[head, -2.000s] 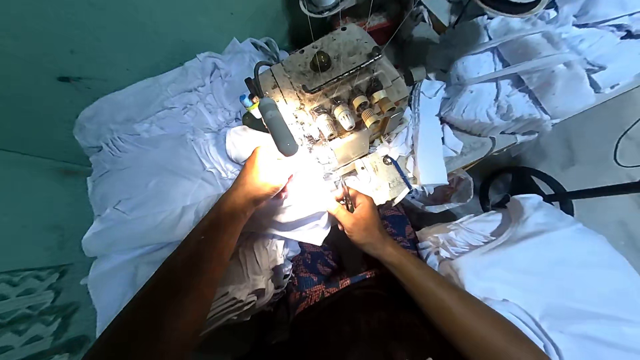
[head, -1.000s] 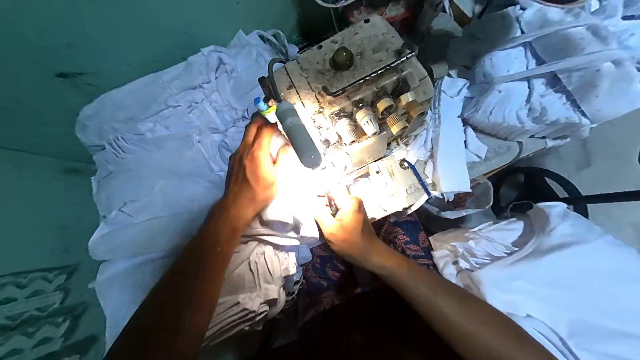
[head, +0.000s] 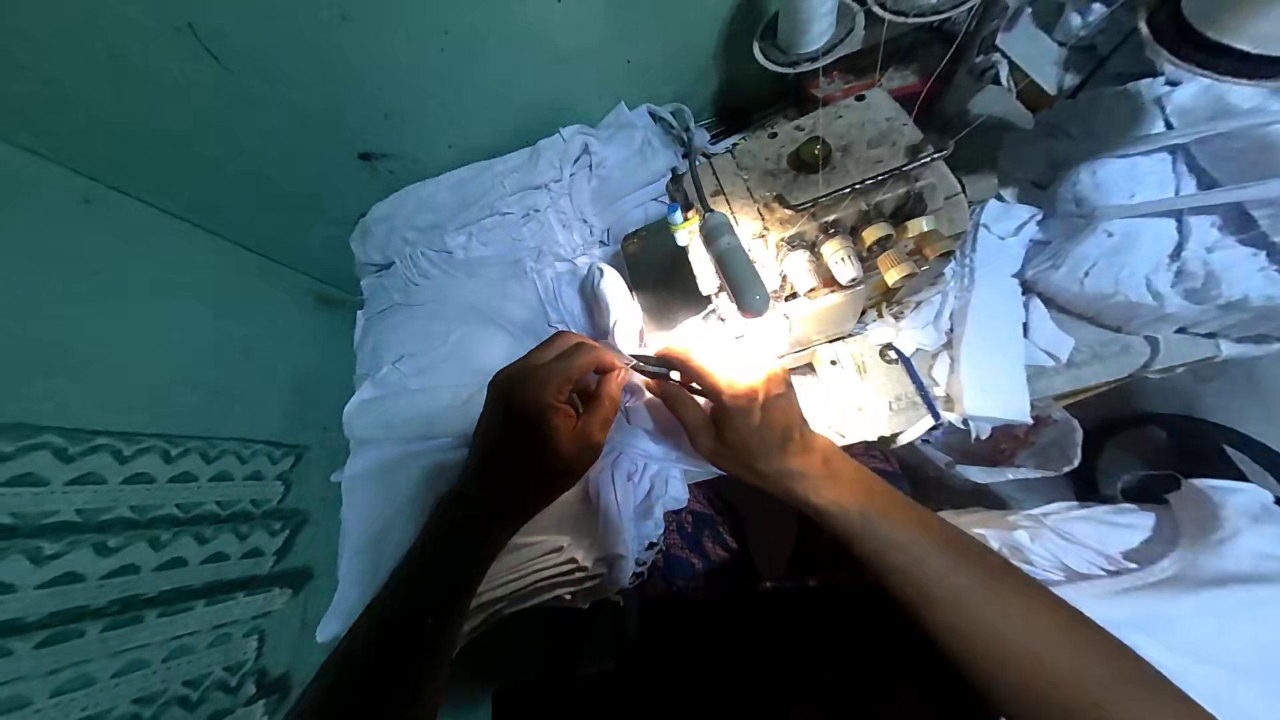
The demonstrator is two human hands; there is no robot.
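Observation:
My right hand [head: 745, 415] holds small dark metal thread snips [head: 655, 367], which point left toward my left fingertips. My left hand [head: 555, 400] pinches something small, perhaps a thread or a fabric edge, at the tips of the snips. White fabric [head: 655, 430] hangs below both hands and lies over a pile of white garments [head: 450, 300] on the left. Behind my hands stands an overlock sewing machine [head: 860, 150] with several tension dials and a gray work lamp [head: 735, 265]. Glare from the lamp hides the needle area and part of my right fingers.
Bundled white fabric [head: 1130, 220] lies at the right, above a dark round wheel or rim [head: 1180, 430]. More white cloth [head: 1190, 590] is at the lower right. Thread cones [head: 808, 25] stand behind the machine. A green wall [head: 200, 250] borders the left side.
My left hand has moved away from beside the lamp, down to the tips of the snips. The snips now point left, clear of the brightest glare. The view has shifted left.

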